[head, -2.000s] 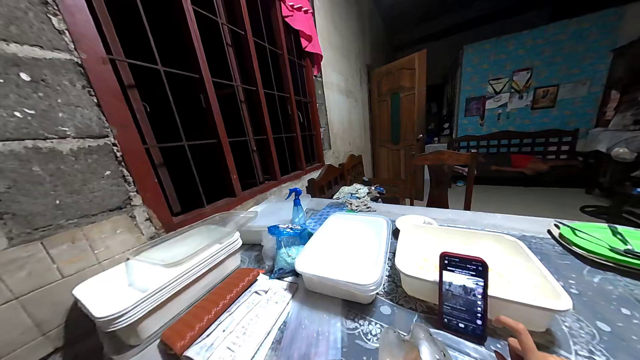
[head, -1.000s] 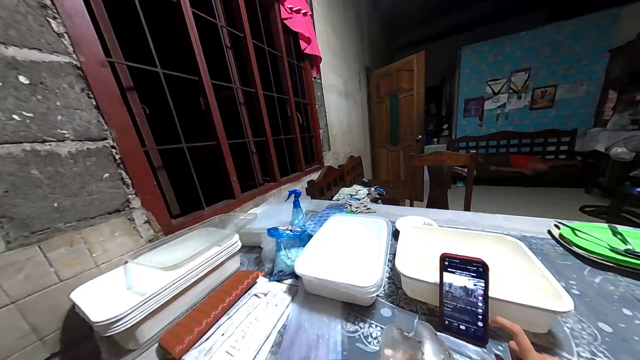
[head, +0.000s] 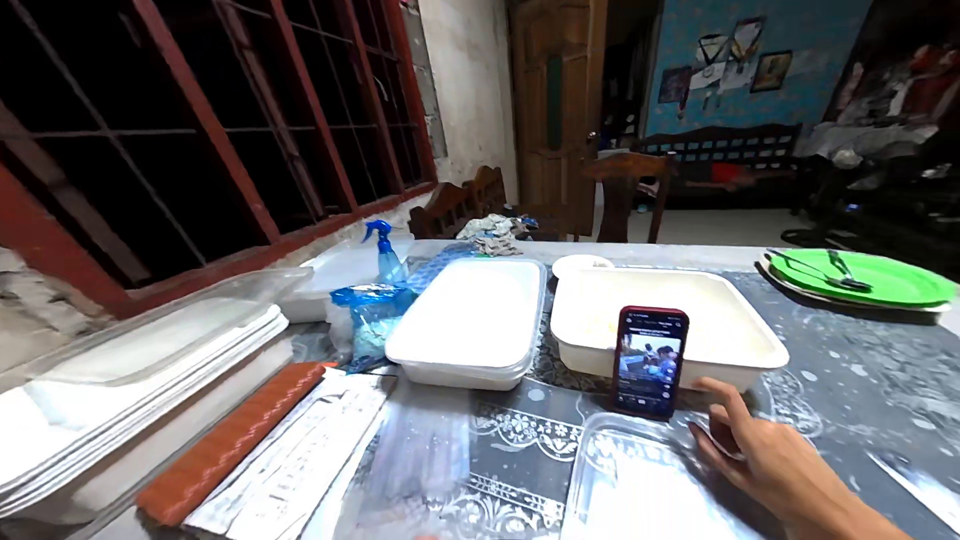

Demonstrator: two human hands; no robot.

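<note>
My right hand [head: 765, 450], fingers apart and slightly curled, hovers just right of a phone [head: 649, 362] in a red case, which stands upright with a lit screen. Behind the phone is a large cream plastic container [head: 667, 307]. Below it, at the bottom edge, lies a clear plastic lid or tray [head: 592, 465], partly cut off. Left of the cream container sits a lidded white container [head: 469, 322]. Only what may be a fingertip of my left hand shows at the bottom edge, too little to tell its state.
Stacked white lids [head: 247, 322], an orange-brown woven pouch [head: 236, 442] and papers [head: 292, 457] with writing lie at left. A blue spray bottle [head: 386, 259] and a blue plastic bag [head: 371, 330] stand behind. Green plates [head: 900, 281] bear utensils at right. A person [head: 720, 176] lies on the far bench.
The view has moved down and to the right. More of my right hand shows, beside the phone as before. A clear plastic lid or tray now shows below the phone.
</note>
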